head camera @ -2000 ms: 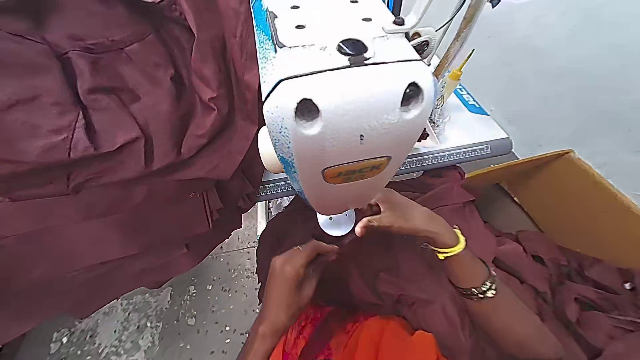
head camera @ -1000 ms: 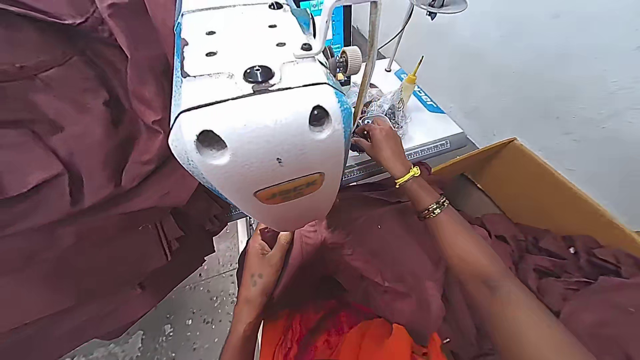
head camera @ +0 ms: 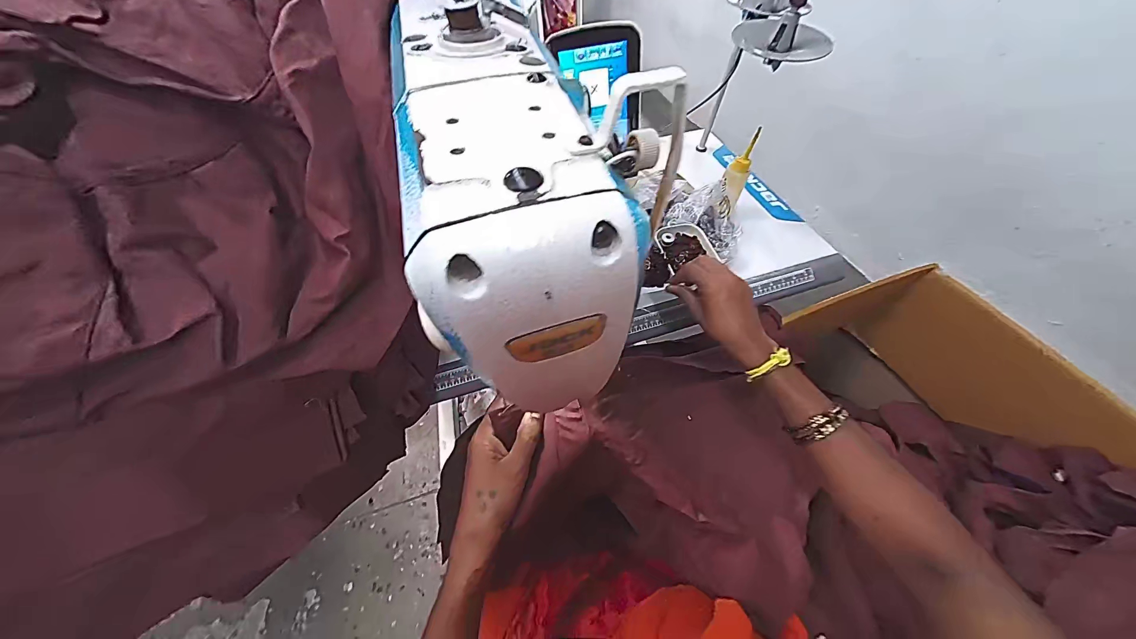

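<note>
A white Jack sewing machine head (head camera: 528, 293) fills the middle of the view and hides its needle area. My left hand (head camera: 497, 461) grips the edge of a maroon cloth (head camera: 710, 444) just below the machine head, thumb on top. That cloth drapes across my lap. To the right of the machine, my right hand (head camera: 714, 297) has its fingertips at the edge of a small white tray (head camera: 701, 238) that holds dark reddish-brown small pieces. Whether the fingers pinch a piece cannot be told.
A big pile of maroon cloth (head camera: 177, 266) hangs at the left. On the right stands a cardboard box (head camera: 994, 346) with more maroon cloth. Behind the tray are a clear plastic bag (head camera: 701, 209), a yellow-tipped bottle (head camera: 735, 182), a lit control screen (head camera: 603, 75) and a thread stand (head camera: 781, 40).
Two seconds ago both hands were together at the cloth under the machine head. My right hand has since gone to the small tray; my left has stayed by the machine. The view has shifted.
</note>
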